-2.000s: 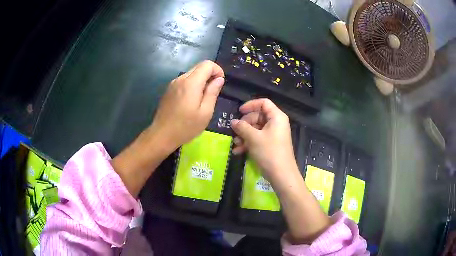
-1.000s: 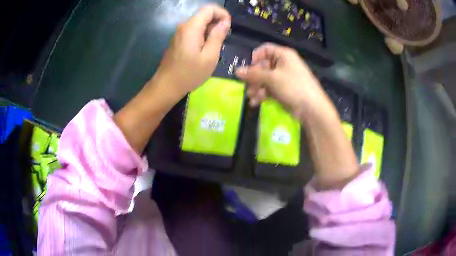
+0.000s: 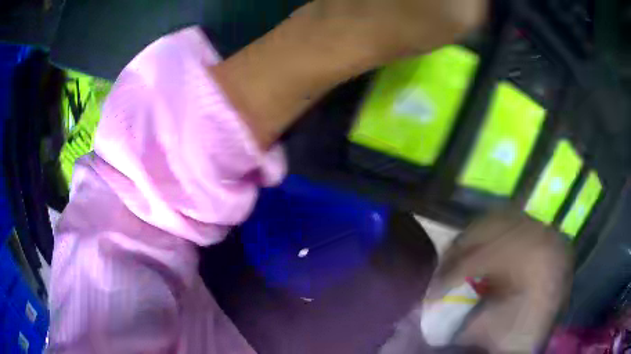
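Note:
Several phones lie back up side by side in a black tray (image 3: pixel 443 187). Their lower parts are bright green with white labels, such as the leftmost phone (image 3: pixel 415 107) and the phone beside it (image 3: pixel 504 142). My left hand (image 3: pixel 467 14) is over the upper end of the leftmost phone, blurred and cut off by the top edge; its fingertips cannot be made out. My right hand (image 3: pixel 515 276) is low at the right, below the tray's near side, and strongly blurred. A white object (image 3: pixel 446 321) with a yellow stripe and a red spot is against its fingers; the grip is unclear.
A blue bin (image 3: pixel 21 297) stands at the left edge, with green-backed items (image 3: pixel 79 121) beyond it. A blue surface (image 3: pixel 304 235) shows below the tray near my lap. Dark green bench top (image 3: pixel 104 31) shows at the upper left.
The view has tilted down and left, so the chip tray and fan are out of frame. My right hand has left the phones and moved down towards me. My left arm still reaches over the leftmost phone.

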